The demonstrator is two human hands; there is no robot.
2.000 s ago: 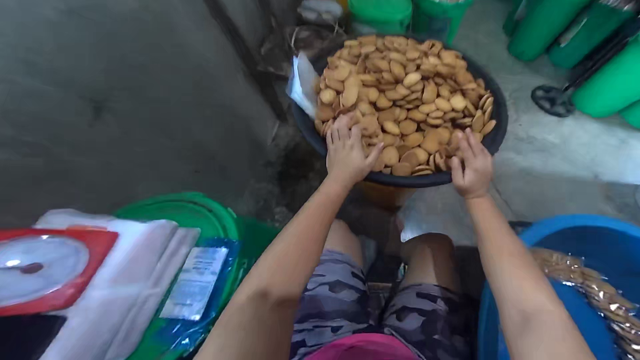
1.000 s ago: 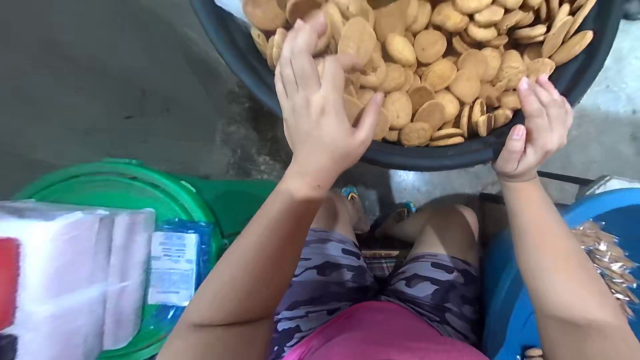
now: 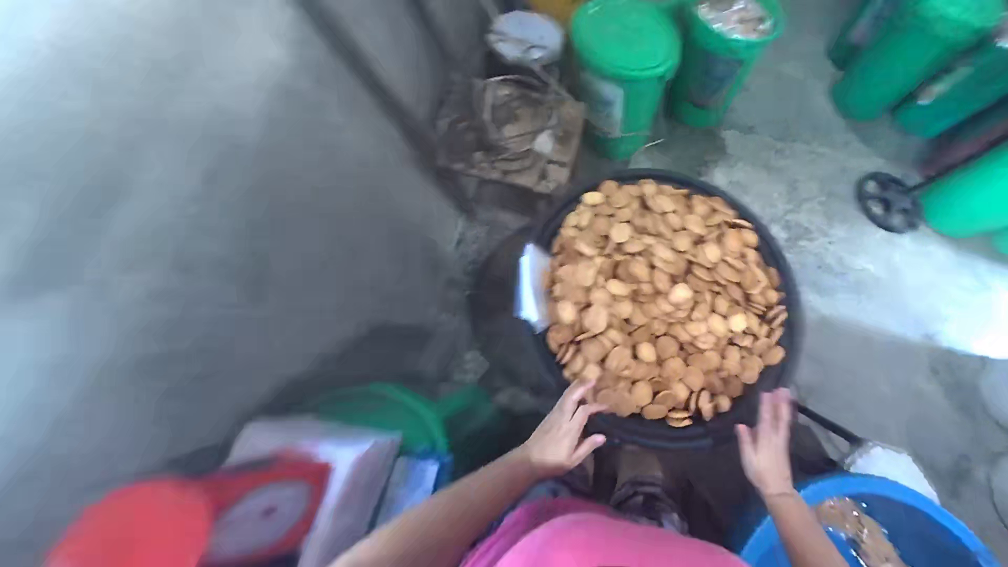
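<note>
A large black round tub (image 3: 794, 315) heaped with round flat golden-brown biscuits (image 3: 661, 291) stands in front of me. My left hand (image 3: 563, 433) is at its near left rim, fingers apart, fingertips by the lowest biscuits, with nothing held. Near the right front rim is my right hand (image 3: 768, 445), raised, fingers extended and thumb apart, also holding nothing. White sheets or plastic (image 3: 533, 287) stick up at the tub's left edge.
A blue tub (image 3: 937, 520) with packed goods is at lower right. At lower left are a red dial scale (image 3: 264, 508), white plastic packs (image 3: 315, 441) and a green lid (image 3: 386, 409). Green containers (image 3: 626, 47) and a black wheel (image 3: 888, 202) lie beyond; a wall is left.
Both hands have come away from the biscuits toward the near rim; the left was over the heap a second ago. The view has shifted widely, showing more floor and containers.
</note>
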